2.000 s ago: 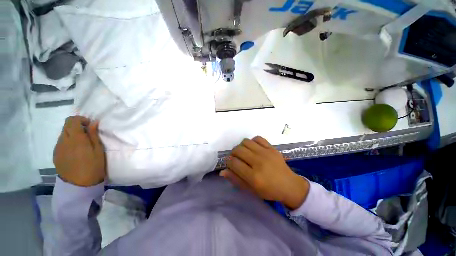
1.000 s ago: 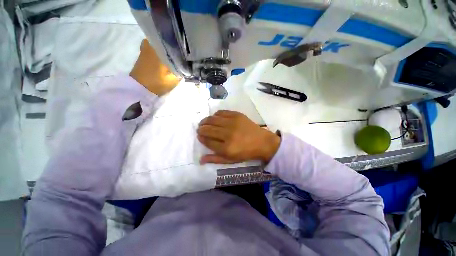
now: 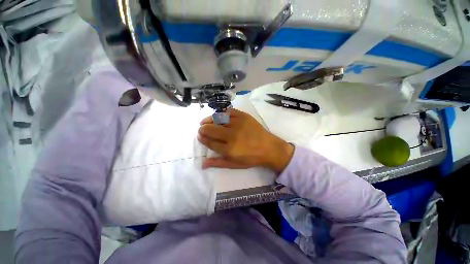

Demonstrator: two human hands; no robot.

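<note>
A white fabric panel with a faint stitched line lies on the table and hangs over its front edge. The sewing machine stands above it, and its head hides the needle. My right hand lies flat on the panel's right edge, just below the tension knob, fingers pointing left. My left hand is hidden behind the machine head; only the left sleeve shows, reaching over the panel. Black thread snips lie right of the head.
A green fruit and a round white item sit at the table's right end. A measuring tape runs along the front edge. A blue crate is below the table. Crumpled grey and white pieces lie at far left.
Both hands moved from the table's front edge up to the machine; the left hand then passed out of sight behind its head. The view has shifted, and the head now looks larger.
</note>
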